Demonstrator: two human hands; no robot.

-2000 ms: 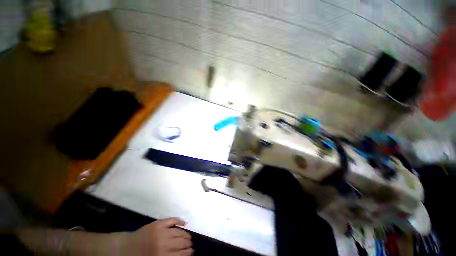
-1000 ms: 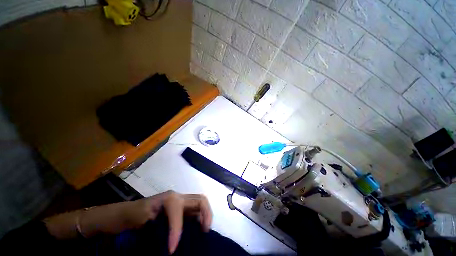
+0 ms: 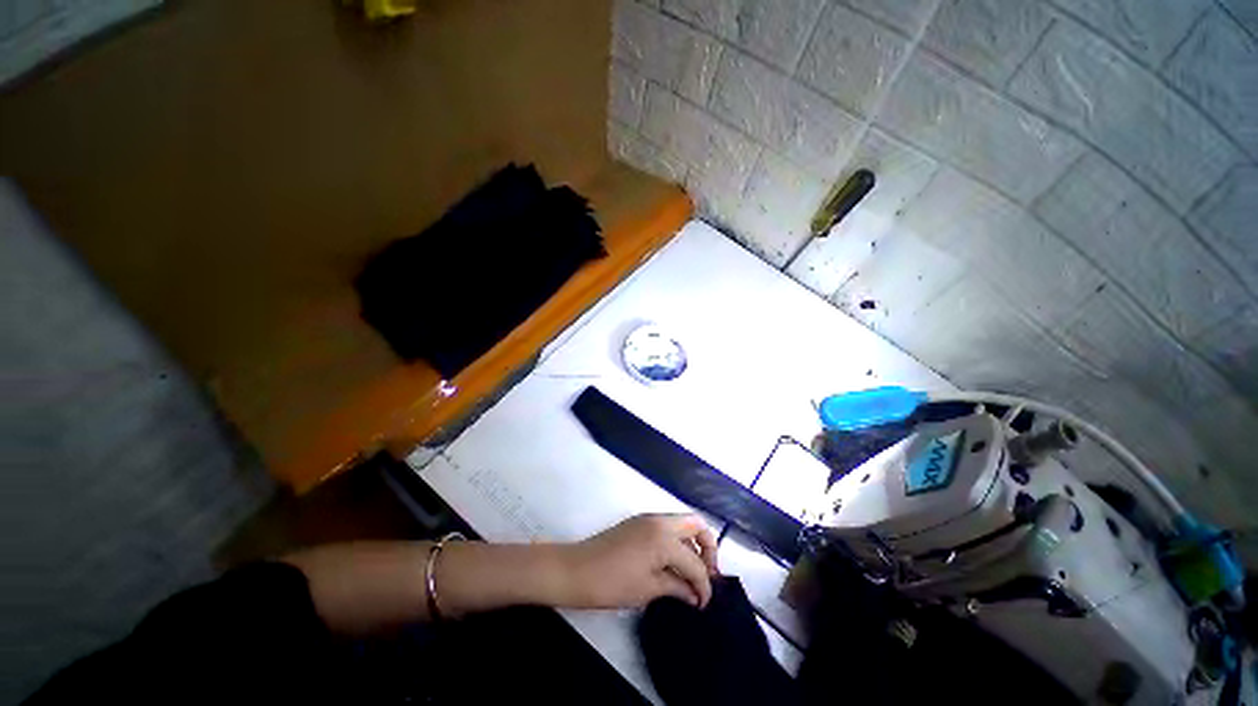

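A narrow dark band piece (image 3: 676,465) lies flat on the white table (image 3: 552,476) and runs in under the machine head. The white sewing machine (image 3: 938,483) stands at the right, with a small screen marked MAX. My left hand (image 3: 649,563) is just left of the needle area, its fingertips closed on the edge of a black garment panel (image 3: 711,648). Black cloth also bunches below the machine head and hides the presser foot. My right hand is not in view.
A stack of black cut pieces (image 3: 483,269) lies on the orange-edged ledge (image 3: 517,372). A round clear-white dish (image 3: 653,353), a blue lamp (image 3: 872,407) and an upright screwdriver (image 3: 842,203) stand or lie toward the brick-pattern wall.
My left hand has moved right, toward the machine, and now pinches the black panel's edge. The view has shifted, so the table and machine sit differently in the picture.
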